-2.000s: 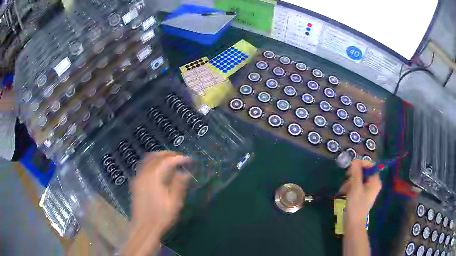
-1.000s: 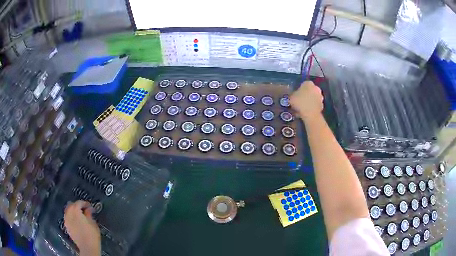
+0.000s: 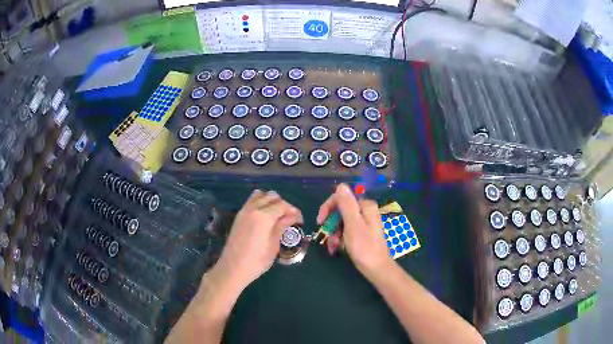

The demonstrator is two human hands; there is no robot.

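A speaker driver, a black disc with a silver-white centre, lies on the round metal fixture. My left hand is beside it, with thumb and fingertips at its upper left edge. My right hand is just right of the fixture and grips a test probe. The probe's green front and thin metal tips point at the driver's side tab; I cannot tell if they touch. A blurred blue and red part shows above my right hand. My fingers partly hide the driver and fixture edges.
The centre tray behind holds rows of drivers. The slotted supply tray is at left, beside stacked filled trays. Dot stickers lie right of my right hand. A filled tray and clear slotted trays stand at right.
My left hand has moved from the supply tray to the fixture, where a driver now lies. My right hand has come back from the centre tray's right end, now with the probe. The view has shifted.
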